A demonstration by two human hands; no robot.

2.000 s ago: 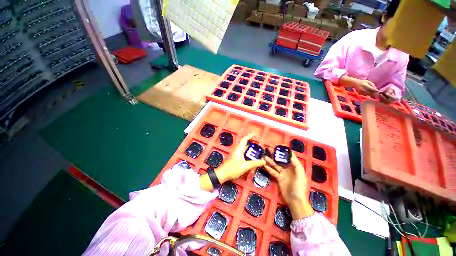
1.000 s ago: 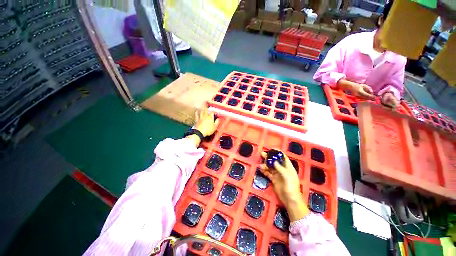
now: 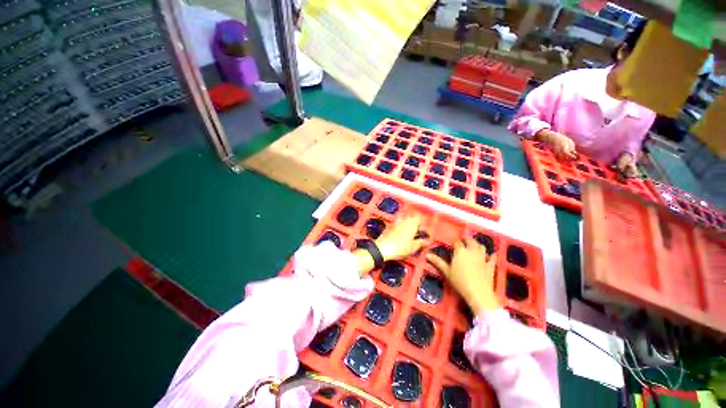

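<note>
The near red-orange compartment tray [image 3: 499,313] lies in front of me, with dark rounded watch bodies, such as one watch body [image 3: 362,355], in many pockets. My left hand [image 3: 400,237], with a black wristband, reaches over the tray's upper middle. Its fingertips touch or hover at a dark edge in a pocket. My right hand [image 3: 471,273] is just right of it, palm down, fingers spread over the pockets beside a dark watch body [image 3: 440,254]. The fingers and palms hide whether either hand grips a unit. No lit display shows.
A second filled tray [image 3: 396,177] lies behind, with a tan board [image 3: 314,151] at its left. White paper [image 3: 532,209] lies beneath. At right are a raised shallow tray [image 3: 629,239], cables and another person [image 3: 593,103] at a tray. A yellow-white sheet [image 3: 362,40] hangs above.
My left hand has moved from the near tray's far-left corner to its upper middle. My right hand has lowered onto the pockets; its lit unit no longer shows. The view has shifted slightly.
</note>
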